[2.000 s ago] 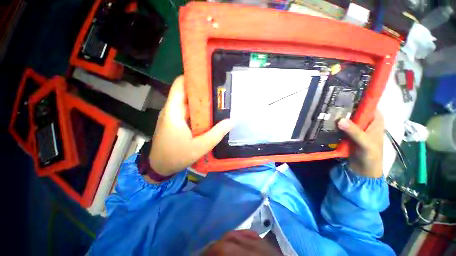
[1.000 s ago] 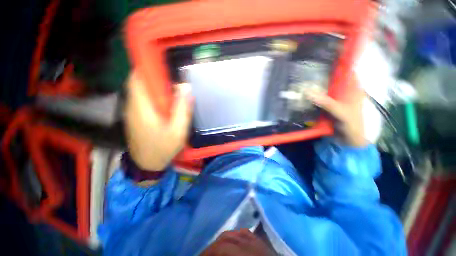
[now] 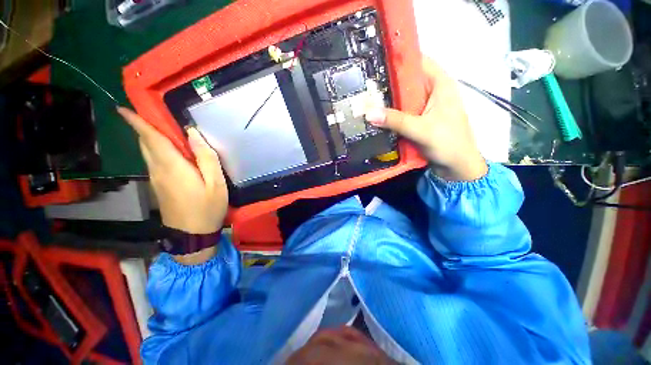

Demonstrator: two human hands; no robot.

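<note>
An open tablet (image 3: 325,153) lies in a thick red-orange foam frame (image 3: 246,32), held tilted over the bench edge. Its silver-white battery (image 3: 250,132) fills the left part; the mainboard (image 3: 350,80) is at the right. A thin dark wire lies on the battery, and a small green piece (image 3: 203,87) sits at the upper left. My left hand (image 3: 189,178) grips the frame's left side, with the thumb over the inner edge. My right hand (image 3: 446,132) grips the right side, with the thumb on the mainboard's silver part. Both hands are bare; some fingers are hidden under the frame.
Tweezers (image 3: 503,103) lie on a white sheet (image 3: 475,64) at the right. Beyond are a white cup (image 3: 589,39) and a green ridged tube (image 3: 562,107). More framed tablets (image 3: 53,299) are low at the left. A clear box (image 3: 139,8) is at the back left.
The framed tablet has moved left in view and turned counter-clockwise, with both hands still on it. The view has shifted, showing more of the bench at the right.
</note>
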